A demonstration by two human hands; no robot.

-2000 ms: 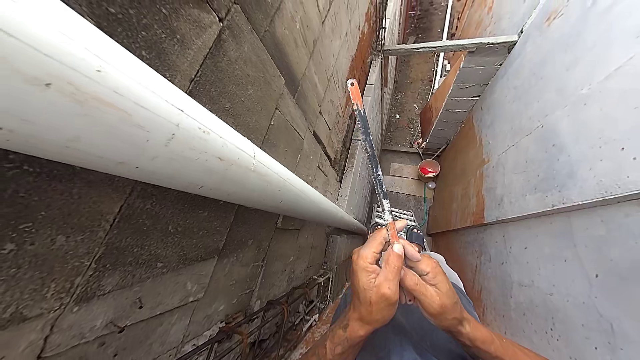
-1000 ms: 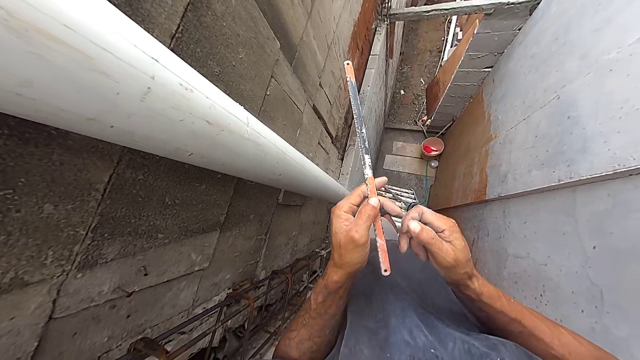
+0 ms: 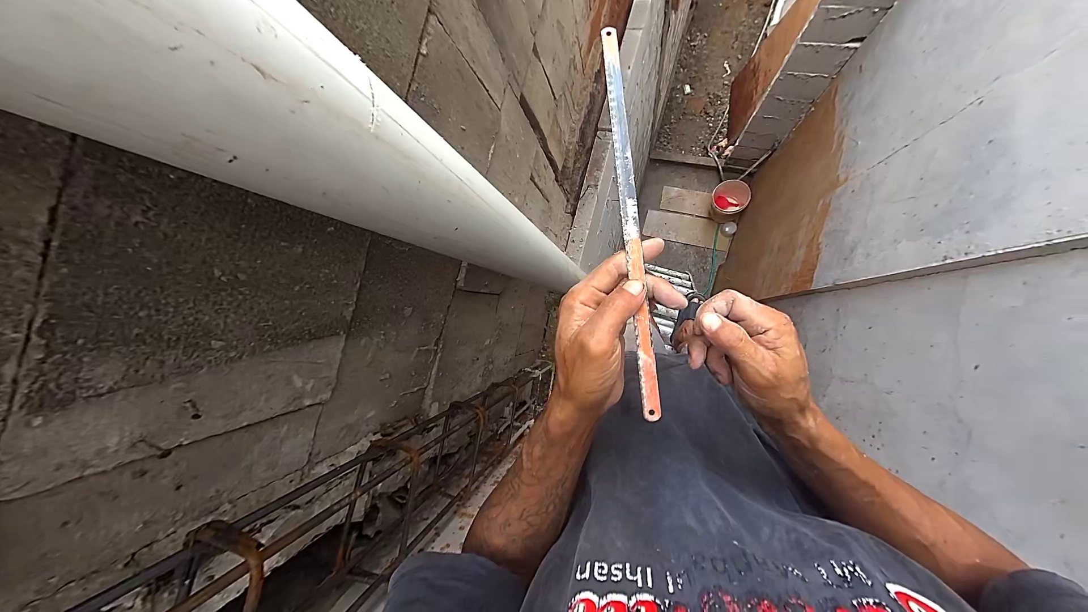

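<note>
A worn hacksaw blade (image 3: 627,183), orange at its lower part with a hole at each end, stands nearly upright in the view. My left hand (image 3: 599,327) pinches it between thumb and fingers below its middle. My right hand (image 3: 748,348) is to the right of the blade with its fingers curled and thumb against them; whether something small lies between them cannot be told. To the left, a thick white plastic pipe (image 3: 340,136) runs diagonally from the upper left down to near my left hand.
A block wall (image 3: 195,280) rises on the left, with a rusty rebar cage (image 3: 408,450) along it. On the right is a grey plastered wall (image 3: 952,170). Far below stand a bucket (image 3: 731,201) with something red inside and a ladder's rungs (image 3: 671,276), partly hidden by my hands.
Two seconds ago both hands were together at the blade's lower end. My right hand has come away to the right, and my left hand now holds the blade further up, its orange end showing below.
</note>
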